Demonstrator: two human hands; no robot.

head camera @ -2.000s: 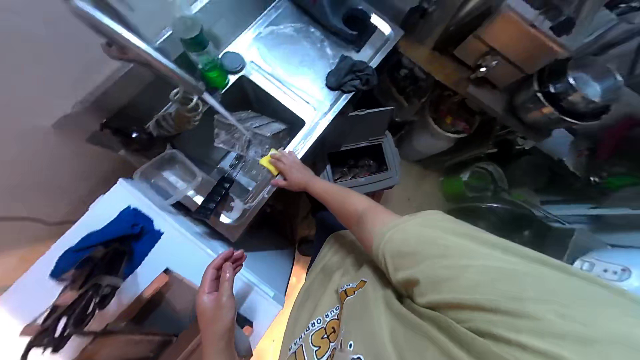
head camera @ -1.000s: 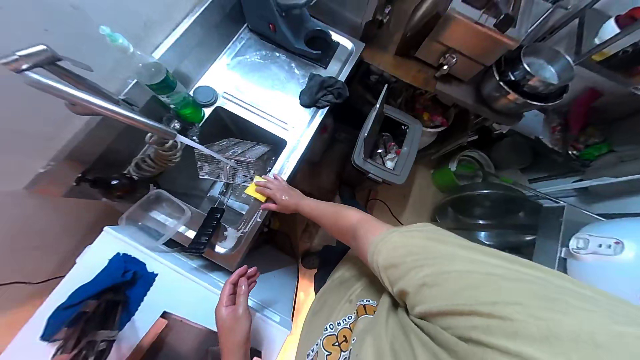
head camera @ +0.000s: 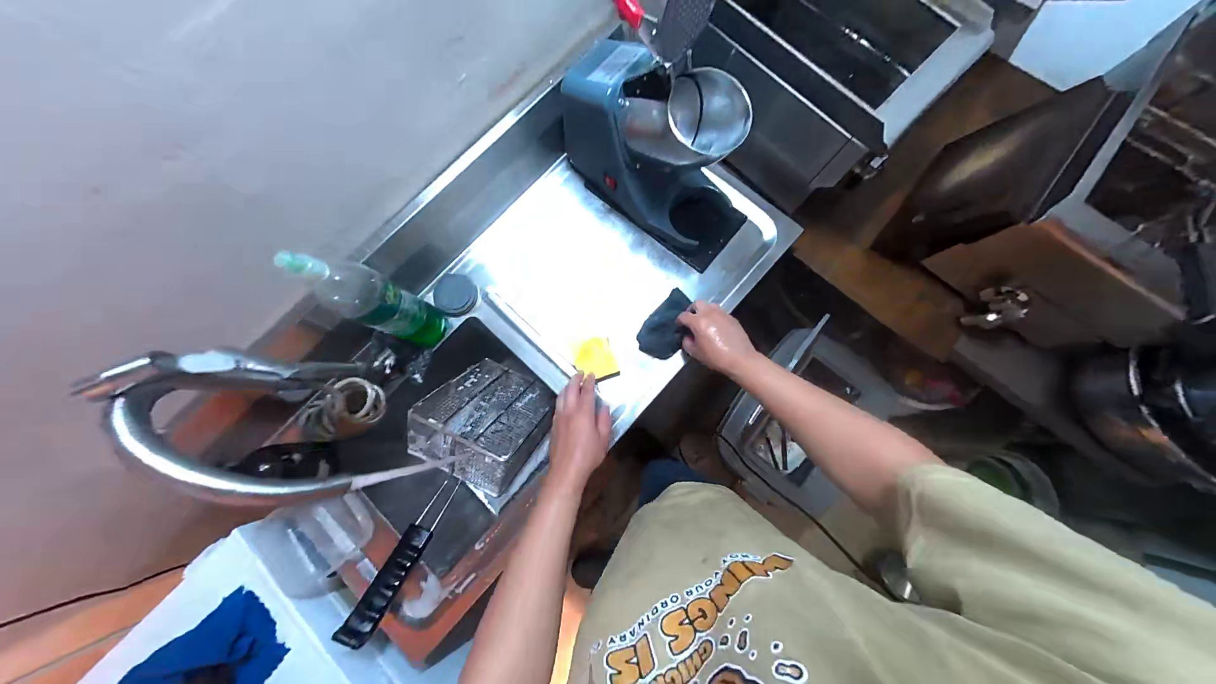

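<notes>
My right hand [head camera: 712, 336] grips the edge of a dark cloth [head camera: 664, 326] on the steel drainboard [head camera: 541, 256]. The fingertips of my left hand [head camera: 580, 425] touch the lower edge of a yellow sponge [head camera: 597, 358], which lies on the drainboard beside the sink; whether they grip it I cannot tell. Water runs from the curved faucet [head camera: 228, 482] onto a wire mesh fryer basket [head camera: 484, 418] in the sink. The basket's black handle [head camera: 385, 584] sticks out over the near left rim.
A green-filled spray bottle [head camera: 385, 304] and a round grey lid [head camera: 455, 294] are by the wall. A grey machine with a metal bowl [head camera: 632, 142] stands on the drainboard's far end. A clear plastic container [head camera: 309, 537] and blue cloth [head camera: 214, 641] lie left; an open bin [head camera: 774, 437] stands below.
The right hand has moved from the sink's edge to the dark cloth and holds it. The yellow sponge, formerly under the right hand, is now on the drainboard by the left hand. The view has shifted.
</notes>
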